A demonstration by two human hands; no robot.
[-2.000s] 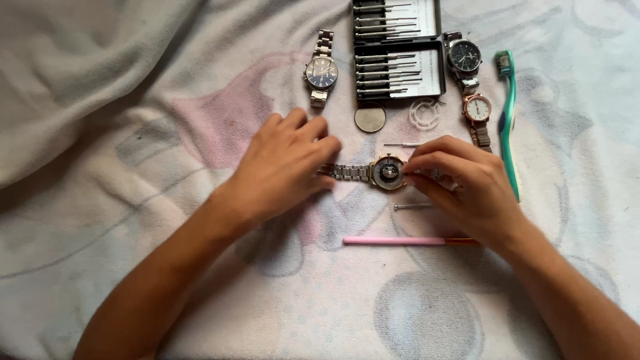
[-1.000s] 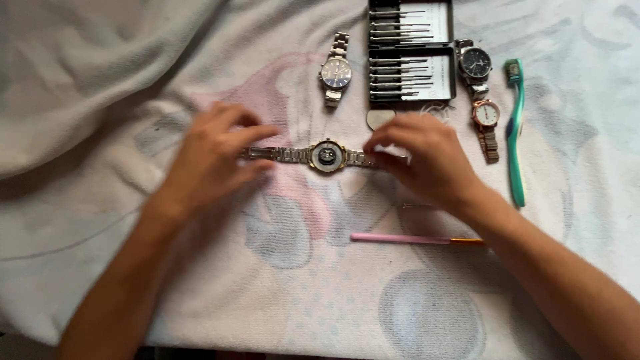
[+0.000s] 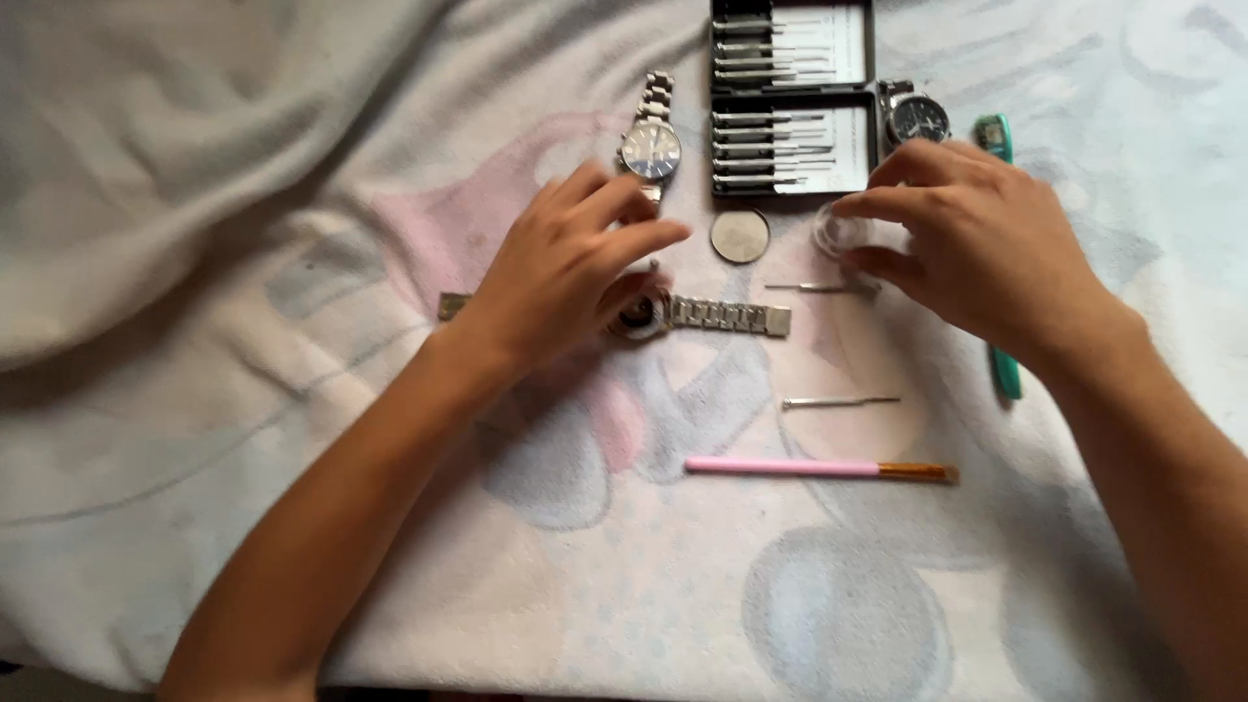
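My left hand point(image 3: 575, 253) is over a wristwatch point(image 3: 726, 315) that lies flat with its metal bracelet spread sideways; the hand hides part of the watch case, and its fingers are apart. My right hand point(image 3: 965, 224) has its thumb and forefinger at a clear plastic ring-like piece point(image 3: 836, 232); whether they grip it cannot be told. Left of that piece lies a round metal watch case back point(image 3: 739, 236). Just below the piece rests a small screwdriver point(image 3: 819, 288), and a second small screwdriver point(image 3: 840, 402) lies farther down.
An open black case point(image 3: 795, 97) of precision screwdrivers stands at the top. A silver wristwatch point(image 3: 650, 148) lies left of it, a dark-dialled one point(image 3: 916, 119) right of it. A green toothbrush point(image 3: 1004, 375) is partly behind my right hand. A pink-handled brush point(image 3: 780, 468) lies on the blanket point(image 3: 643, 604).
My right hand has left the watch bracelet and moved right to the clear plastic piece. My left hand has come over the watch case, from the bracelet's left end.
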